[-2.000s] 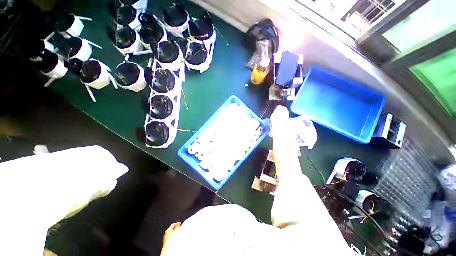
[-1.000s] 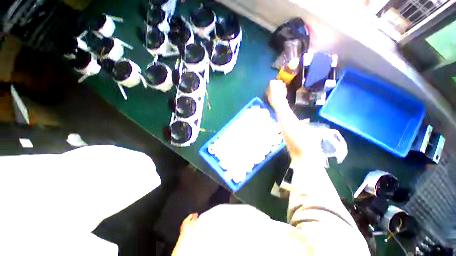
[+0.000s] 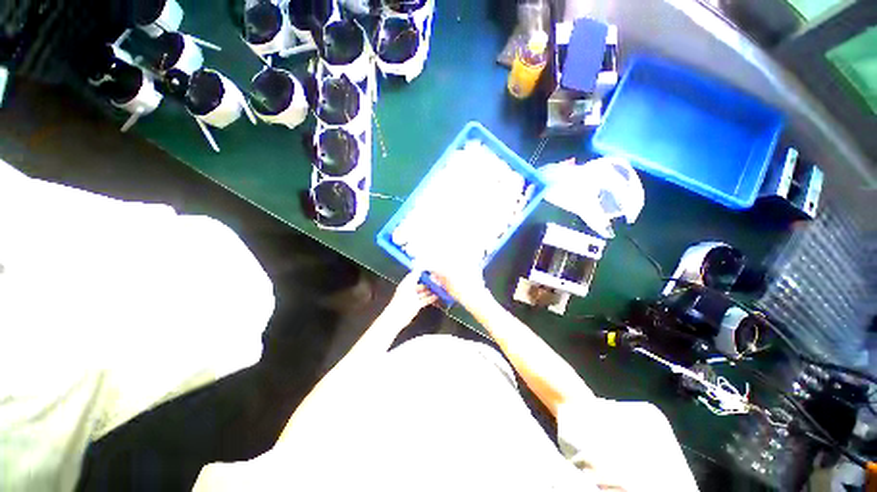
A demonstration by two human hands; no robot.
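Observation:
A blue tray (image 3: 392,237) heaped with small white parts stands at the bench's near edge. My left hand (image 3: 415,291) and my right hand (image 3: 458,284) are close together at its near corner, fingers bent over or beside the rim. Glare hides whether they grip the rim or hold a small part. A white rounded housing (image 3: 615,190) lies right of the tray. A pale screw feeder (image 3: 567,259) stands below it.
White housings with black insides (image 3: 337,151) stand in groups at left. An orange bottle (image 3: 527,67), a second feeder with a blue top (image 3: 585,58) and a larger blue bin (image 3: 688,135) are at the back. Housings, cables and clear trays (image 3: 817,279) are at right. Another worker's white sleeve (image 3: 144,288) is at left.
My right hand has come back from near the bottle to the tray's near corner. My left hand now shows beside it. The view has shifted, so the bench things sit higher.

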